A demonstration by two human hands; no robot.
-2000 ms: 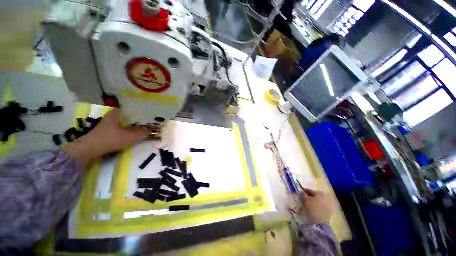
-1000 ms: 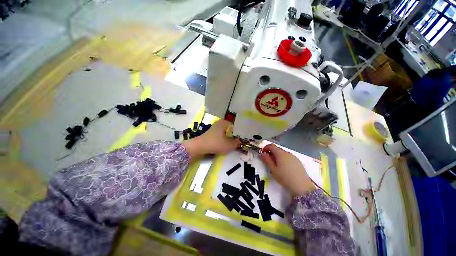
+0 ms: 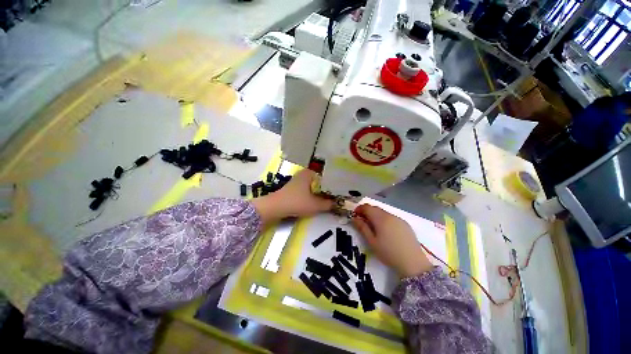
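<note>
My left hand (image 3: 294, 197) reaches to the needle area (image 3: 340, 202) from the left, its fingertips against the small brassy metal parts. A small yellow patch shows by its fingers. My right hand (image 3: 387, 235) meets the needle area from the right, thumb and fingers pinched close together. Whatever either hand holds is too small or hidden to tell. The white sewing machine head (image 3: 387, 128) stands just above both hands. Loose black strips (image 3: 339, 266) lie in a pile on the white sheet (image 3: 277, 304) below the hands.
Black sewn pieces (image 3: 190, 157) joined by thread lie left of the machine, more beside my left wrist. At right are a reddish cord (image 3: 484, 294), a screwdriver-like tool (image 3: 528, 328), a yellow tape roll (image 3: 526, 184), a screen (image 3: 602, 190) and a blue bin (image 3: 609, 297).
My right hand has moved from the tool at far right to the needle area, then slightly left. The view has turned, showing more table at left. The reddish cord now stretches toward my right wrist.
</note>
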